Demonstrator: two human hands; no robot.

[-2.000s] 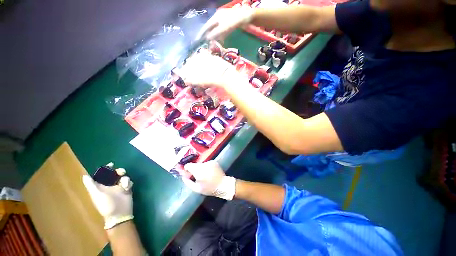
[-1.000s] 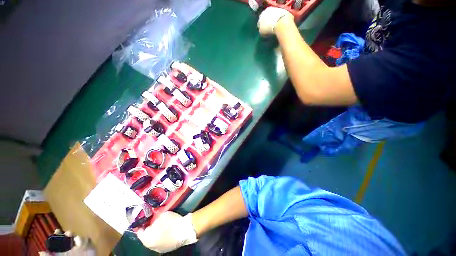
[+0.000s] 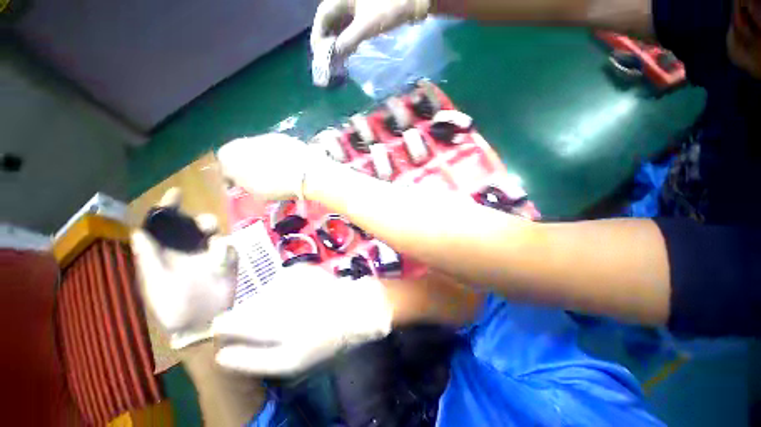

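My left hand (image 3: 188, 279), in a white glove, holds a dark-screened smartwatch (image 3: 173, 230) at the left, between thumb and fingers. My right hand (image 3: 304, 321), gloved and blurred, is at the lower middle with fingers pointing left beside my left wrist; I see nothing in it. Behind it lies a pink-red tray (image 3: 492, 158) with looped watches in its pockets. A printed white paper sheet (image 3: 253, 263) lies on the tray's left end, partly hidden by my right hand.
A co-worker's forearm (image 3: 417, 213) crosses over the tray, its gloved hand (image 3: 267, 167) above the left end; the other gloved hand (image 3: 359, 33) is behind the tray by clear film (image 3: 405, 58). A tan board (image 3: 188, 185) and a ribbed red-orange rack (image 3: 104, 317) are at the left.
My right hand has left the tray's near corner and is beside my left wrist. My left hand, with the watch, is further into view. The co-worker's arms now reach across the tray. The view has shifted.
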